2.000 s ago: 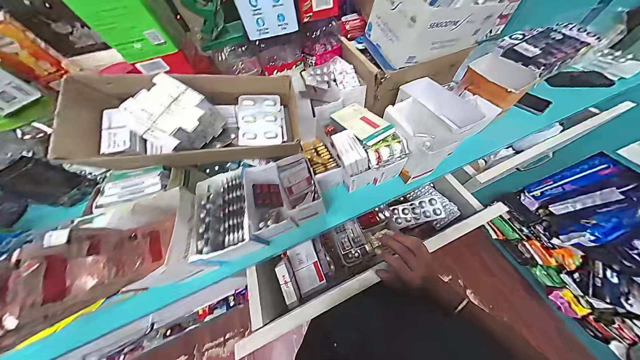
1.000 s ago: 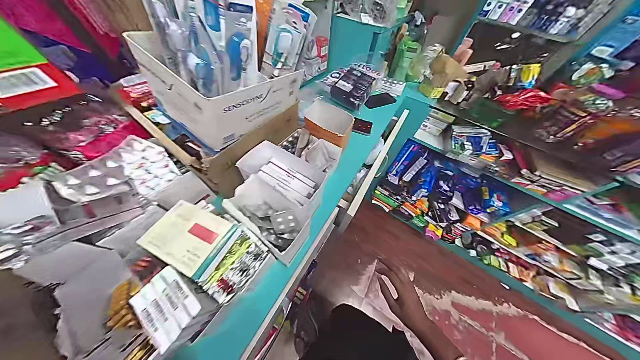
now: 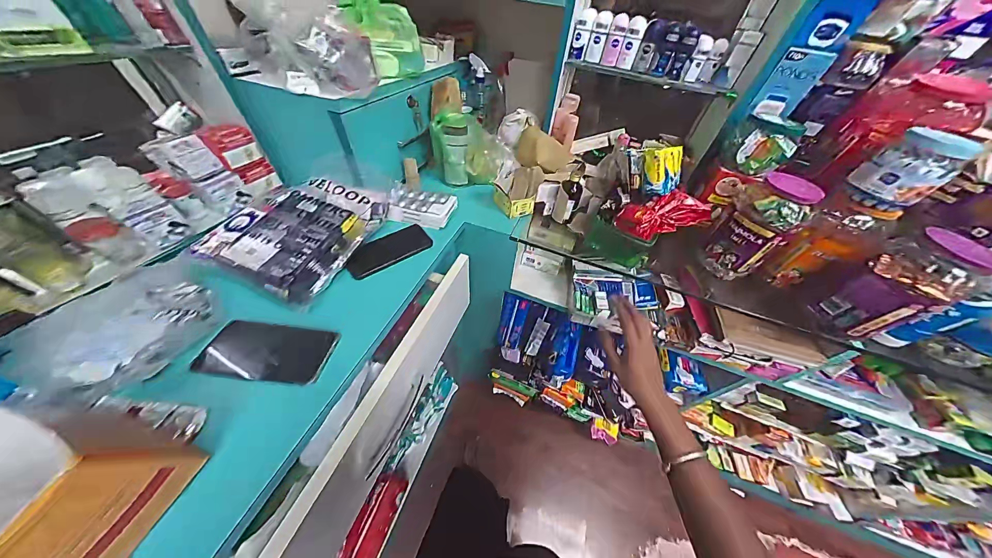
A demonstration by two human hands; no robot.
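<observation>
My right hand (image 3: 634, 353), with a bangle at the wrist, reaches out over the floor toward the packed shelves. Its fingers are apart and nothing shows in them. The fingertips overlap small boxes (image 3: 590, 294) under the glass shelf; whether they touch cannot be told. Blue packets (image 3: 535, 329) lie just left of the hand. My left hand is out of view. On the turquoise counter (image 3: 256, 422) lie a black smartphone (image 3: 390, 251), a dark flat tablet-like device (image 3: 265, 353) and a plastic-wrapped pack (image 3: 287, 240).
An open drawer (image 3: 380, 411) juts from the counter on the left. A glass shelf (image 3: 659, 287) with a red wrapper (image 3: 665, 215) and plastic jars (image 3: 740, 240) extends at the right. Roll-on bottles (image 3: 614, 40) stand above. Reddish floor (image 3: 550, 473) lies below.
The view has swung far to the right, away from the medicine boxes. My right hand was at the open drawer of blister packs two seconds ago; it is now raised toward the shelves.
</observation>
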